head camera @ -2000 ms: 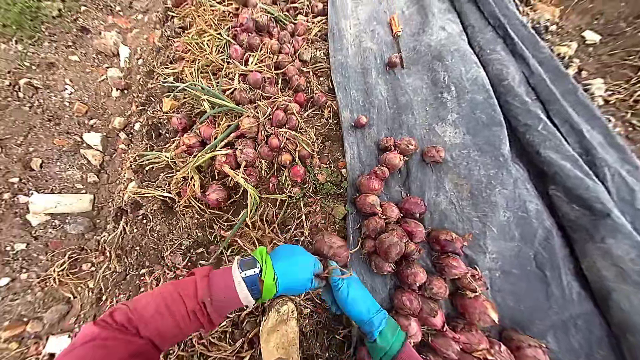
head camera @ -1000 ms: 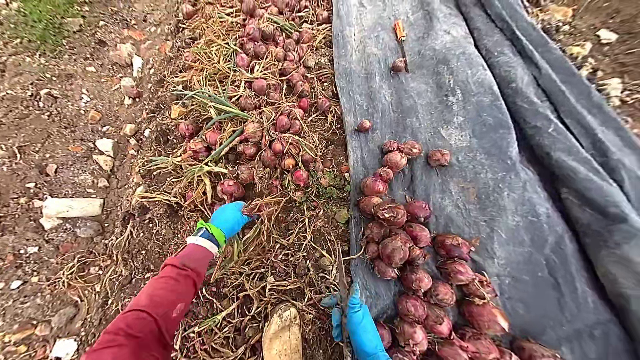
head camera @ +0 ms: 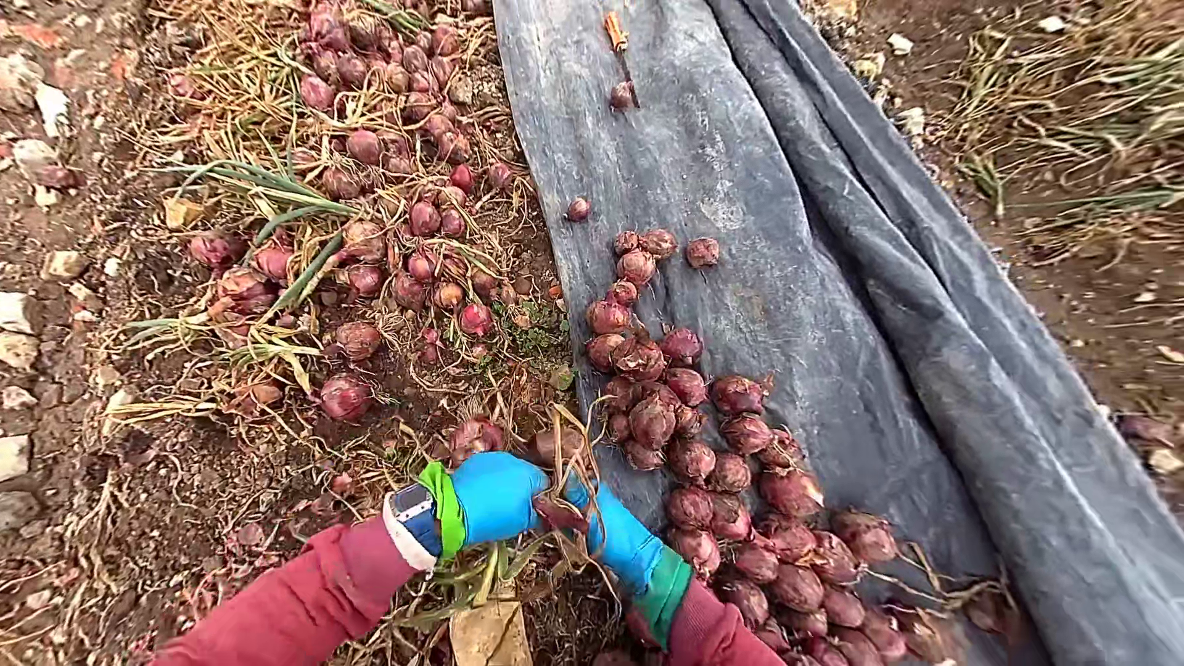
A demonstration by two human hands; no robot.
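My left hand, in a blue glove with a green band at the wrist, is closed on the dried tops of a red onion. Another red onion shows just above the glove. My right hand, in a blue glove with a green cuff, meets the left one at the dry stalks; its fingers are partly hidden, and whether it holds a tool cannot be told. Right of it, a pile of topped red onions lies on a grey cloth sheet.
Red onions with dry and green tops lie on the soil at the left. An orange-handled knife rests on the sheet beside a small onion. A shoe tip shows at the bottom. Stones lie along the left edge.
One second ago my left hand was reaching among the onion tops on the soil, apart from the right. It has moved right to meet my right hand, now with an onion.
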